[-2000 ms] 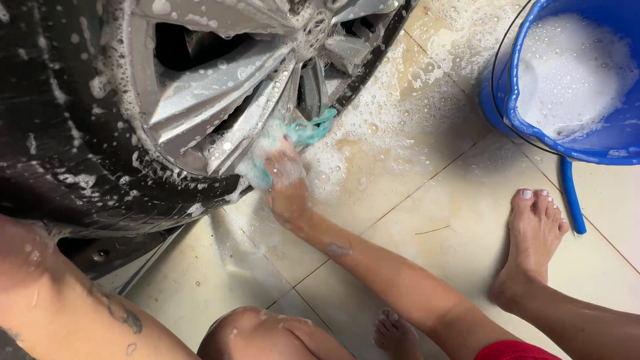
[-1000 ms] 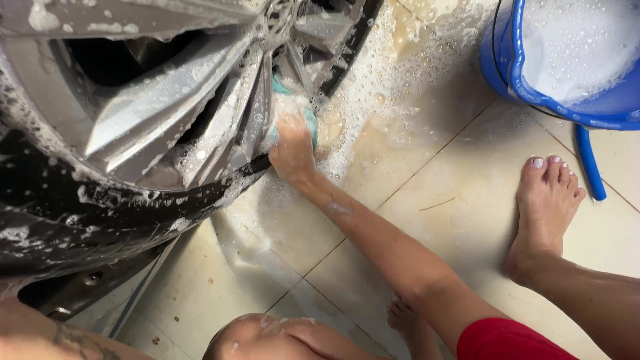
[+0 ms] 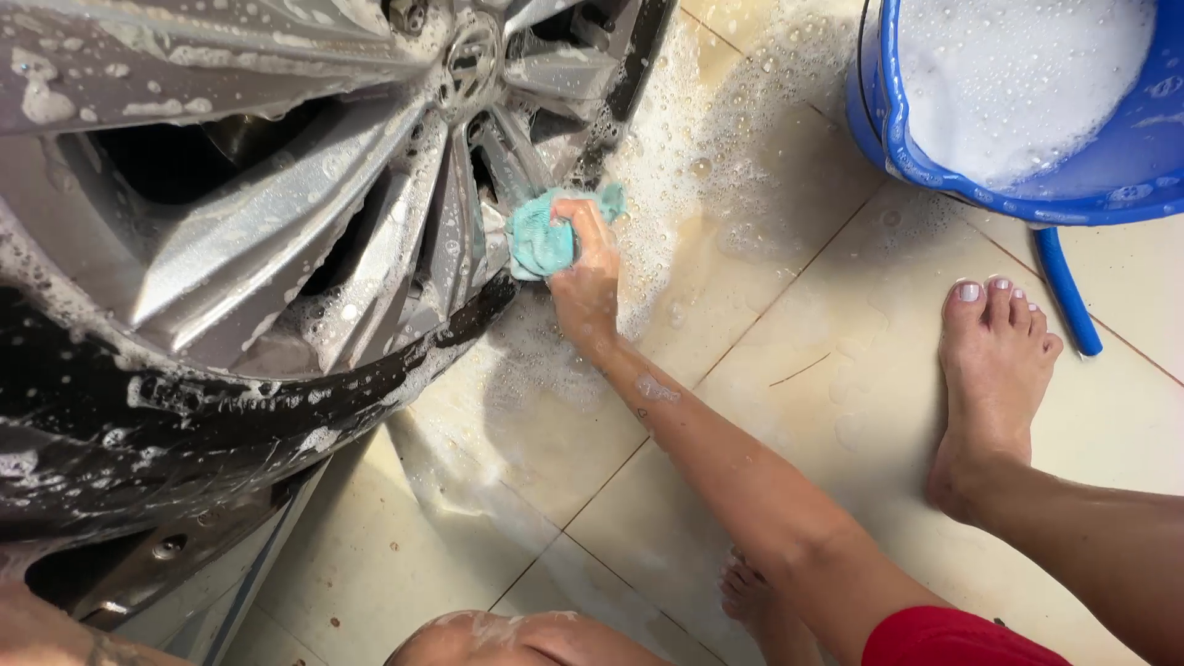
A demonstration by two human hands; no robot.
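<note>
My right hand is closed on a wet teal cloth at the edge of a silver alloy wheel rim, near the black tire. Soap foam clings to the spokes and the tire. My left hand is not visible; only part of a forearm shows at the lower left, beside the tire.
A blue bucket of foamy water stands at the upper right, with a blue hose piece beside it. Foam and water lie on the tiled floor. My bare foot rests below the bucket; a knee shows at the bottom.
The right hand stays on the cloth while working around the lower rim edge, and the cloth is now more bunched. The view has moved nearer to the wheel.
</note>
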